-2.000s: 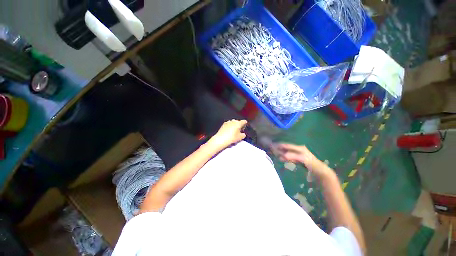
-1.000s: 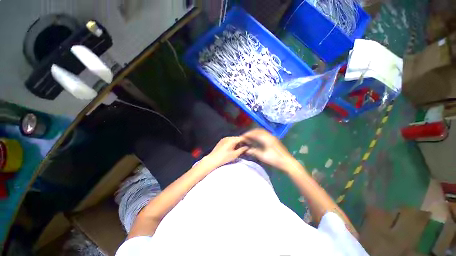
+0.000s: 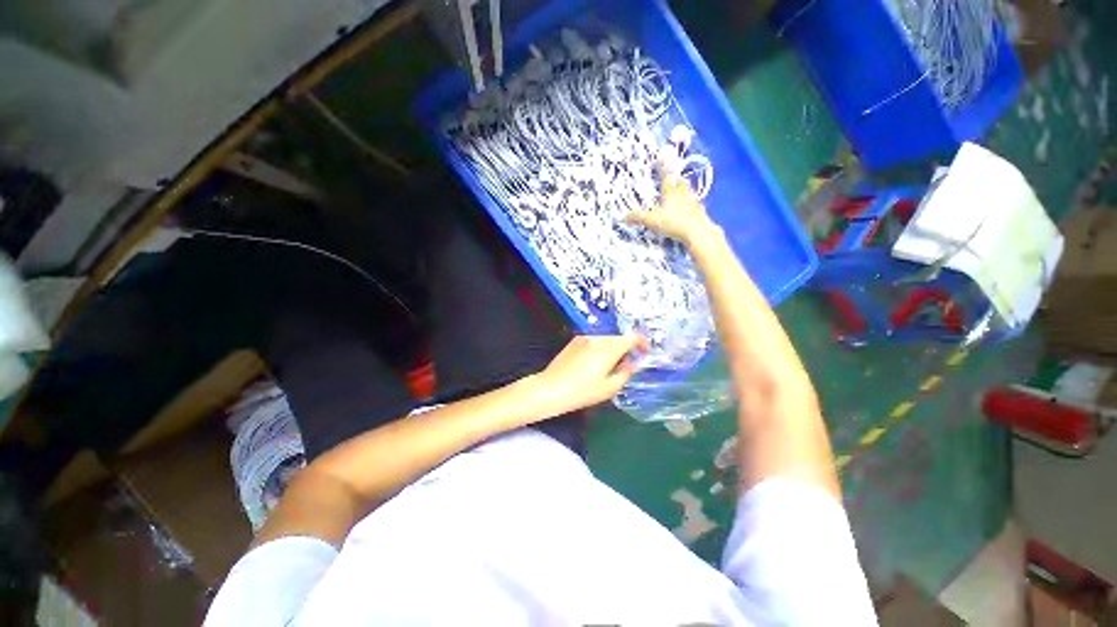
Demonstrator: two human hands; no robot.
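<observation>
A blue crate (image 3: 759,202) full of small tied white coils (image 3: 551,147) stands in front of me. A clear plastic bag (image 3: 674,380) with white coils inside lies over the crate's near end. My left hand (image 3: 594,367) is at the bag's near left edge, its fingertips closed on the bag. My right hand (image 3: 676,211) is over the coils in the crate, fingers spread; whether it touches a coil is hard to tell.
A second blue crate (image 3: 857,104) with looser cable loops is at the upper right. A blue and red stool (image 3: 870,276) bears white sheets (image 3: 980,233). The bench edge (image 3: 233,135) curves along the left. A cardboard box (image 3: 184,429) and a cable bundle (image 3: 263,447) are at the lower left.
The view has turned toward the crate. My hands have parted from near my lap and reached to the crate. The bag has shifted to the crate's near end, and my left hand has taken hold of it.
</observation>
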